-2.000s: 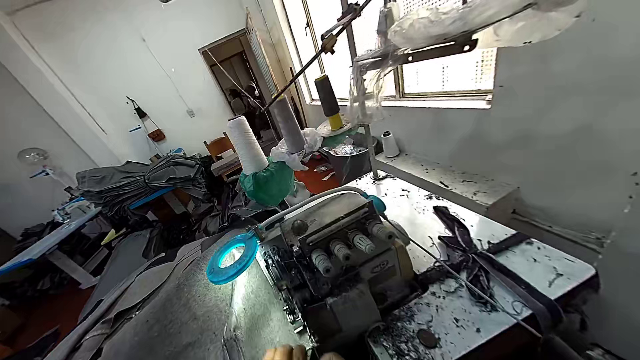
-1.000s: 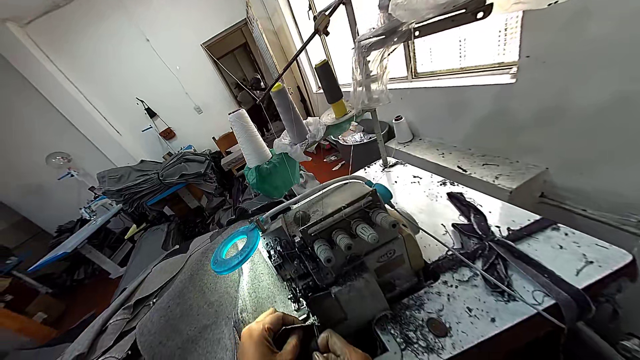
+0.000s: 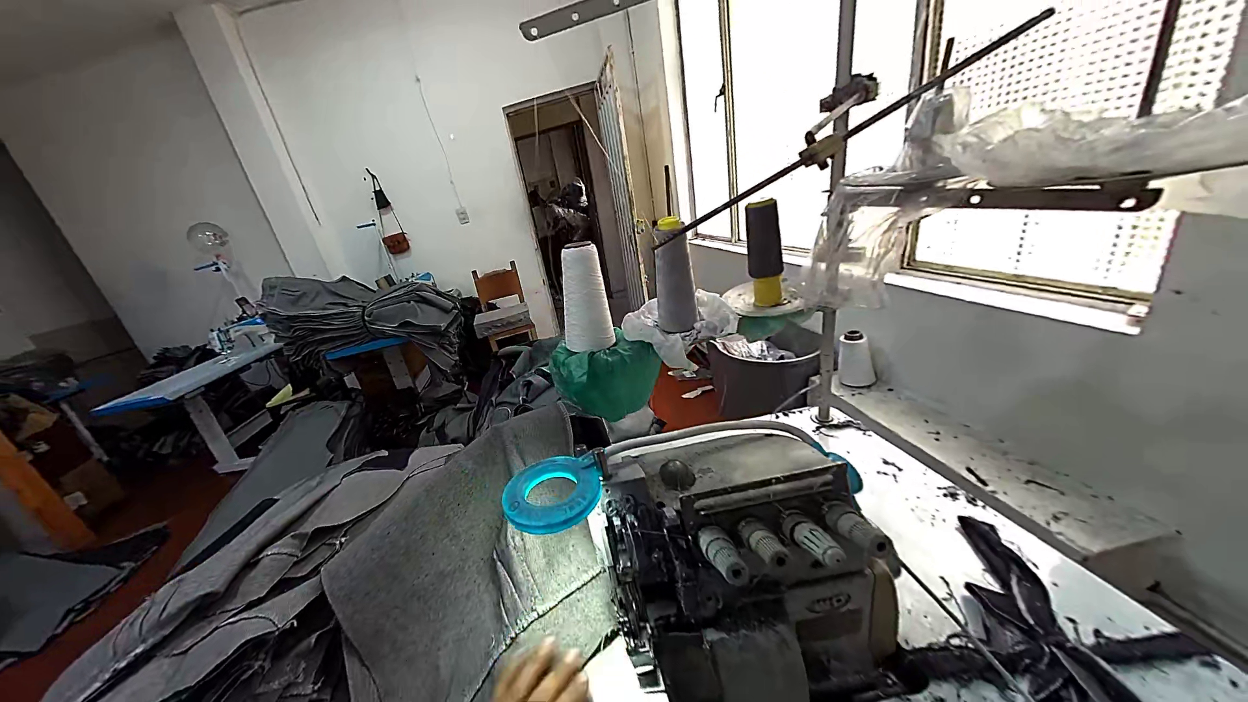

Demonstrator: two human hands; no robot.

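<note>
At the bottom of the head view, one hand, which looks like my left hand [image 3: 542, 673], is blurred, its fingers over grey fabric [image 3: 448, 556] just left of an overlock sewing machine [image 3: 751, 575]; whether it grips the cloth cannot be told. My right hand is out of the frame. A blue ring lamp [image 3: 553, 494] shines on the cloth beside the machine's needle area. Cones of white thread [image 3: 587, 297], grey thread [image 3: 675, 278] and dark thread [image 3: 765, 244] stand behind the machine.
Dark fabric strips [image 3: 1033, 614] and lint lie on the white table [image 3: 907, 487]. A metal thread stand [image 3: 827, 370] rises behind. Layered grey cloth pieces [image 3: 253, 604] spread at the left. A bin [image 3: 765, 375] stands beyond, and a white cone [image 3: 856, 359] rests on a ledge.
One second ago both hands were close together at the machine's front; now just one shows, over the cloth, and the right hand has left the frame.
</note>
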